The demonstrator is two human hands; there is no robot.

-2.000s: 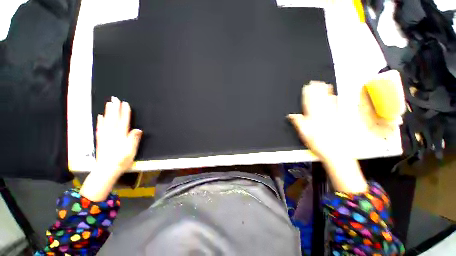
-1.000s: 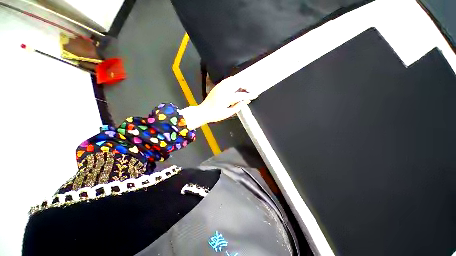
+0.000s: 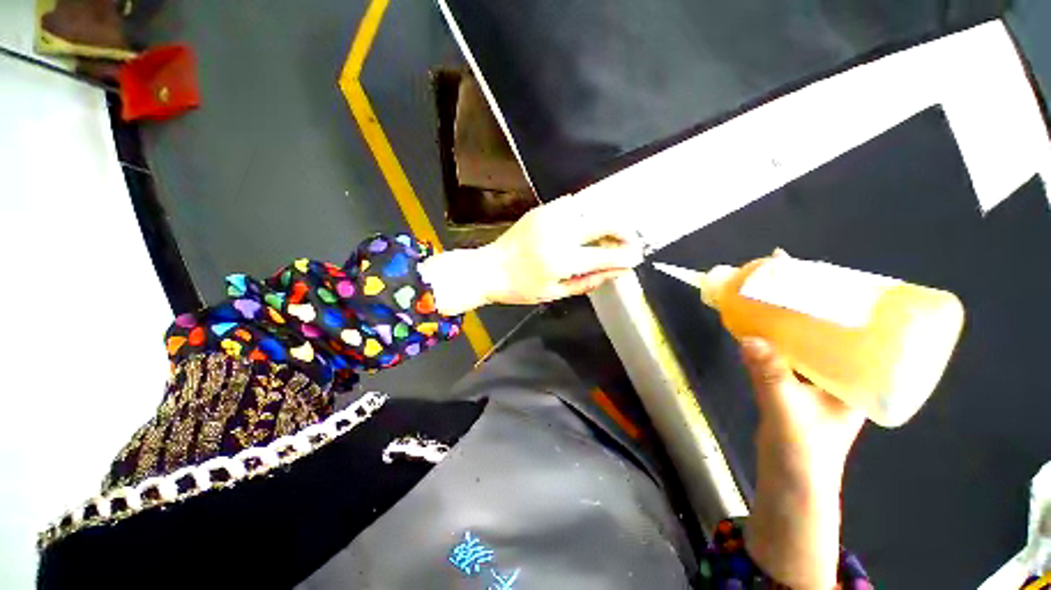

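Observation:
The black panel [image 3: 830,231] lies flat on the white work board [image 3: 784,161]. My right hand [image 3: 801,438] is closed around the squeeze glue bottle [image 3: 853,334], which has yellow-orange contents. The bottle is tilted over the panel, its thin nozzle pointing at the panel's near-left corner. My left hand [image 3: 536,259] is at that corner of the board, fingertips beside the nozzle tip. Whether its fingers grip the panel edge or only rest there cannot be told.
Black stacked pieces [image 3: 692,69] lie beyond the board's left side. A brown box-like opening [image 3: 484,150] shows below the table edge. A red scoop-like object [image 3: 159,83] is on the grey floor with a yellow line [image 3: 392,161]. A pale item [image 3: 1041,519] is at the right edge.
My right hand has come into view with the glue bottle, its nozzle at the panel corner. My left hand was flat on the panel at first, then moved to the corner. The view has turned left.

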